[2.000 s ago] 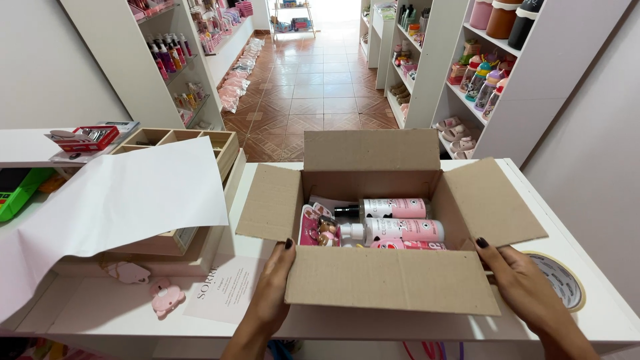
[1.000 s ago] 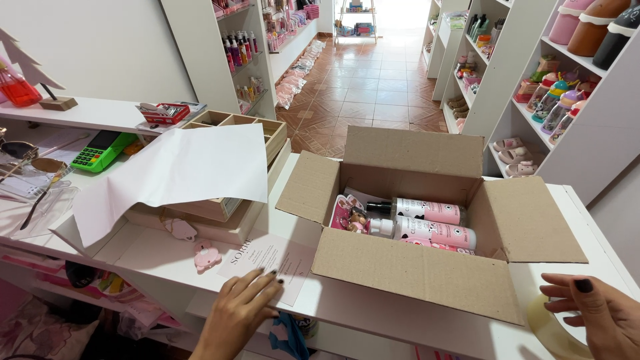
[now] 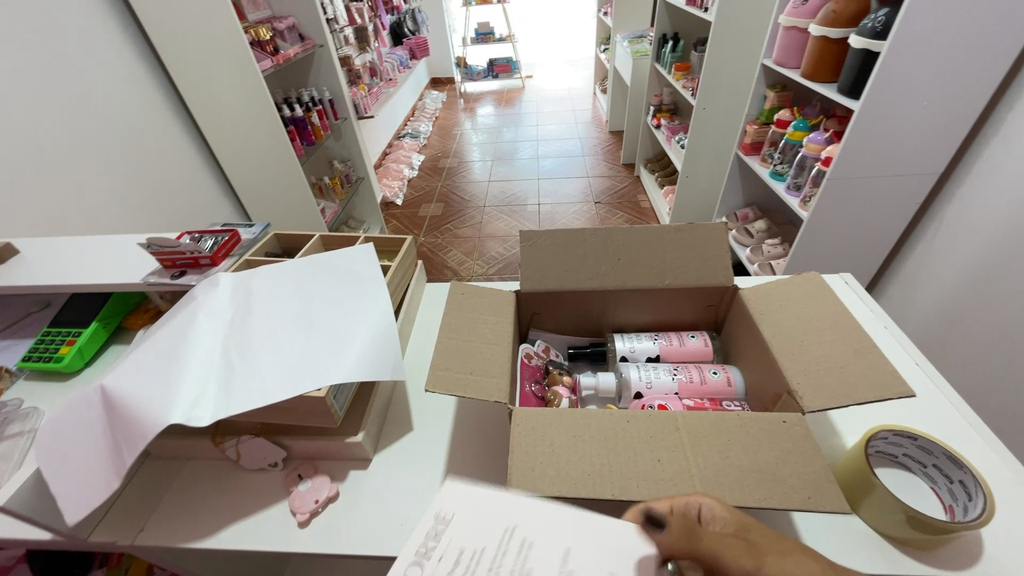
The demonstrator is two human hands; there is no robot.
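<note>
My right hand [image 3: 720,532] pinches the right edge of a printed white card [image 3: 532,536] just in front of the box. My left hand is out of the picture. An open cardboard box [image 3: 672,456] stands on the white counter, its flaps spread. Inside lie a bottle with a black cap [image 3: 664,347], a bottle with a clear cap [image 3: 680,382], a pink package [image 3: 692,403] and a small brown bear figure on a pink card [image 3: 558,384]. To the box's right, a roll of packing tape [image 3: 868,492] rests on the counter.
A large white paper sheet [image 3: 280,328] drapes over a wooden compartment tray [image 3: 404,272]. Pink trinkets [image 3: 310,494] lie before it. At left are a green card terminal [image 3: 80,330] and a red basket [image 3: 196,248]. Stocked shelves [image 3: 868,160] flank the tiled floor.
The printed card has come up off the counter and is now in my right hand, which was by the tape. My left hand, earlier on the card, has left the view.
</note>
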